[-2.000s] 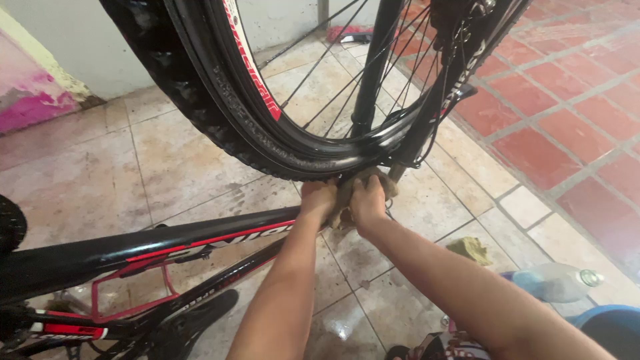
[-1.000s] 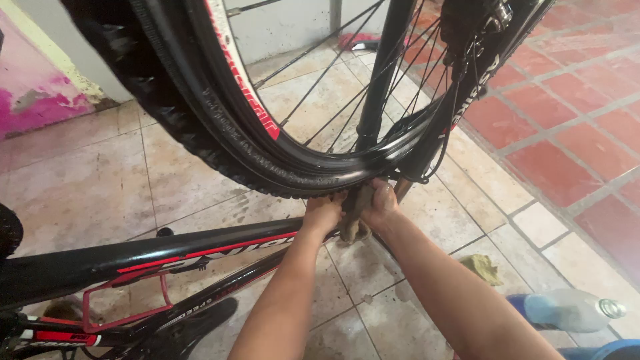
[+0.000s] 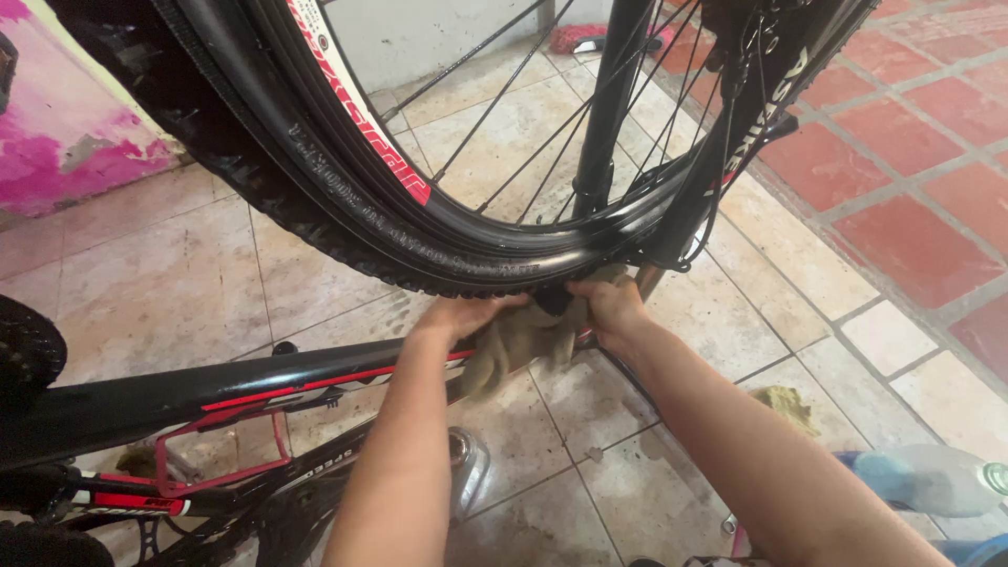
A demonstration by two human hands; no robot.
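Observation:
A bicycle with a black frame (image 3: 236,386) stands upside down, its front wheel's tyre (image 3: 378,236) above my hands. Under the tyre, close to the fork (image 3: 701,181), my left hand (image 3: 465,315) and my right hand (image 3: 614,307) grip a damp-looking grey-brown cloth (image 3: 528,339). The cloth hangs between them beside the frame tube. The fingertips of my left hand are partly hidden beneath the tyre. A dark part of the bicycle shows between the two hands.
On the tiled floor at right are a yellowish sponge or rag (image 3: 783,405), a clear plastic bottle (image 3: 929,476) and the rim of a blue container (image 3: 976,551). A red bottle cage (image 3: 224,449) is on the frame. A pink brush-like thing (image 3: 579,39) lies near the wall.
Both hands stay below the tyre with the cloth, which hangs more spread out between them now. The hands are farther apart than a second ago.

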